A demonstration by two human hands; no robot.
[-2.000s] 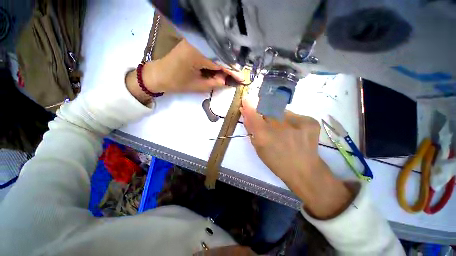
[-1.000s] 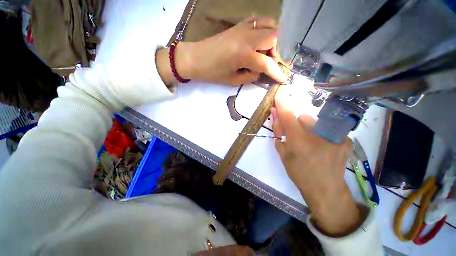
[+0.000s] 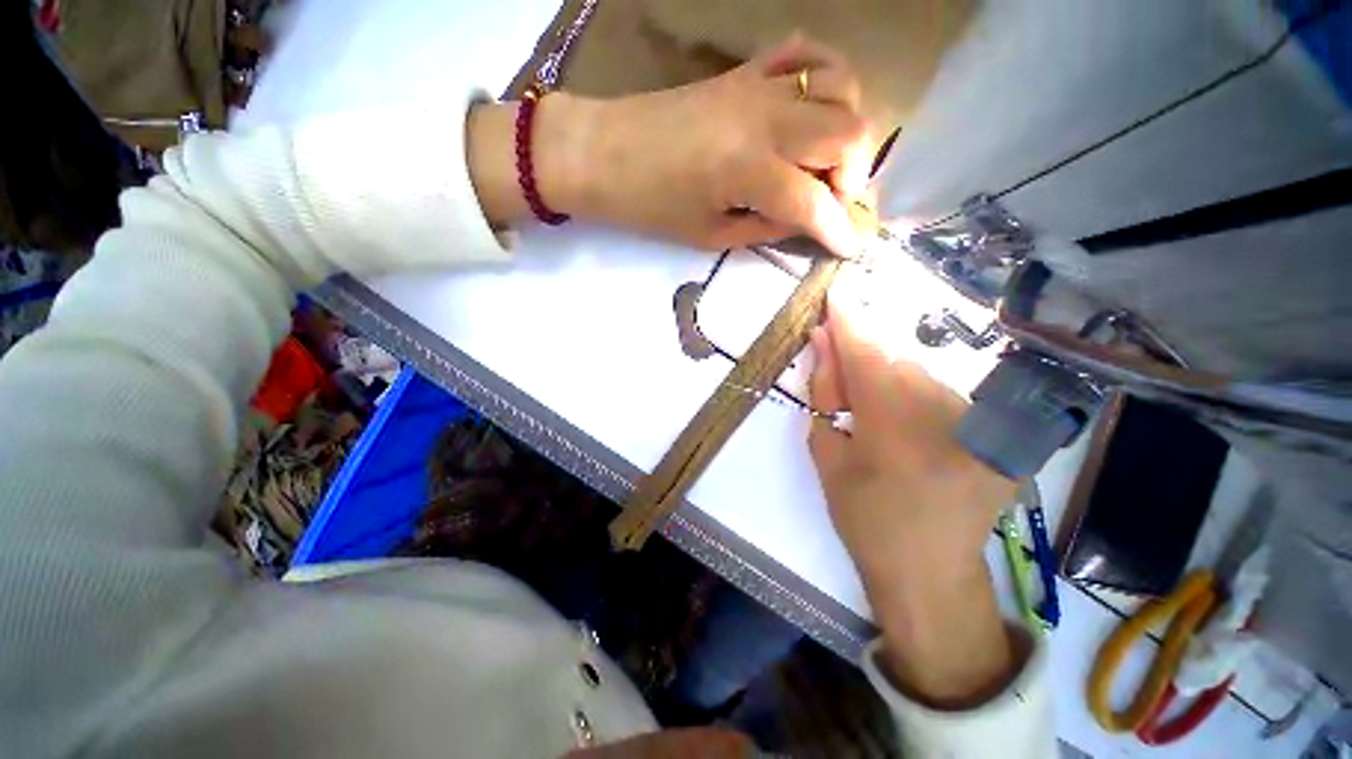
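A narrow brown strip (image 3: pixel 727 415) runs from my fingertips beside the presser foot (image 3: pixel 937 329) down over the table edge. My left hand (image 3: pixel 727 156) pinches its upper end with thumb and finger; bright lamp glare hides the exact grip. My right hand (image 3: pixel 905 460) lies at the strip's right side, fingertips near the same end. A thin silver rod (image 3: pixel 793 400) sticks out from the right hand's fingers across the strip. A brown fabric panel (image 3: pixel 667 42) with a metal zipper (image 3: pixel 568 42) lies behind my left hand.
The white sewing machine (image 3: pixel 1186 134) fills the upper right, with a grey block (image 3: pixel 1031 412) by the needle. Thread snips (image 3: pixel 1023 568), a black flat rectangle (image 3: pixel 1145 497) and orange-handled scissors (image 3: pixel 1142 653) lie right. A blue bin (image 3: pixel 371 475) with scraps is below the edge. Brown pieces (image 3: pixel 141 57) lie far left.
The camera view has shifted and turned, so the machine head sits farther right. Both hands stay at the strip's upper end beside the needle area, and the strip remains across the table edge.
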